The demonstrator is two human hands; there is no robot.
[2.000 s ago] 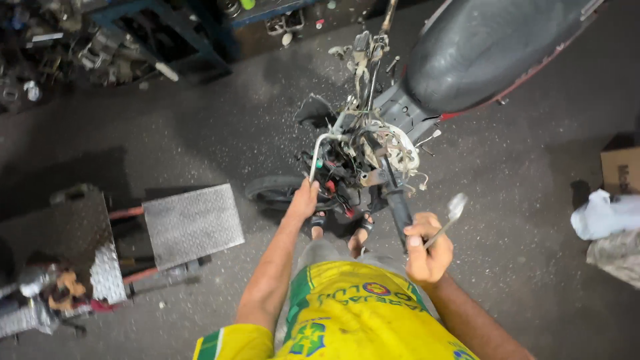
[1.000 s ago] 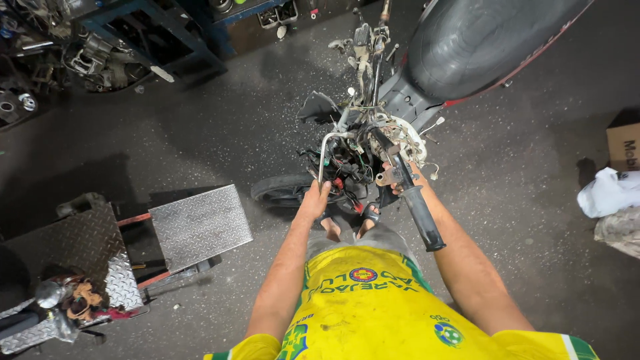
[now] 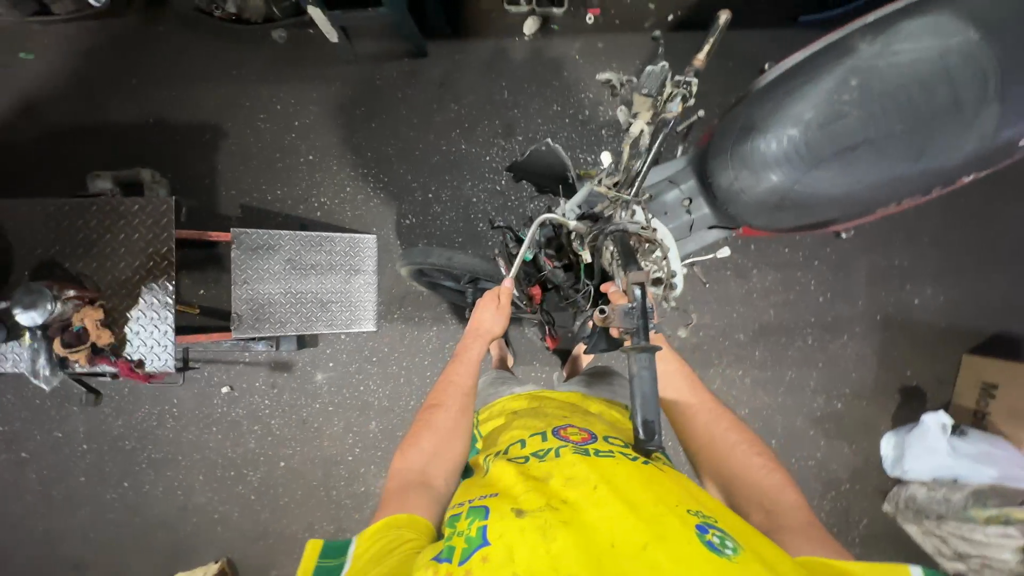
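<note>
A partly stripped motorcycle stands before me, its black seat [image 3: 848, 120] at the upper right and its front wheel [image 3: 444, 268] to the left. My left hand [image 3: 492, 310] is closed on the lower end of a bent metal rod [image 3: 528, 244], whose upper end reaches the headstock. My right hand [image 3: 618, 302] is under the near handlebar, beside the lever bracket [image 3: 628, 318], and is partly hidden by it; what it grips does not show. The black rubber handlebar grip [image 3: 644, 400] points toward my shirt. Loose wires [image 3: 552, 272] and connectors hang between my hands.
A diamond-plate metal platform [image 3: 304, 282] with red bars lies at the left, near a plate stand [image 3: 96, 240] holding parts and rags. At the right edge are a cardboard box [image 3: 988, 392] and a white plastic bag [image 3: 948, 452]. My feet are below the motorcycle's front.
My right hand, earlier holding a tool with a pale end beside the handlebar grip, has moved up and under the bar. The handlebar has turned. My left hand stays on the bent rod.
</note>
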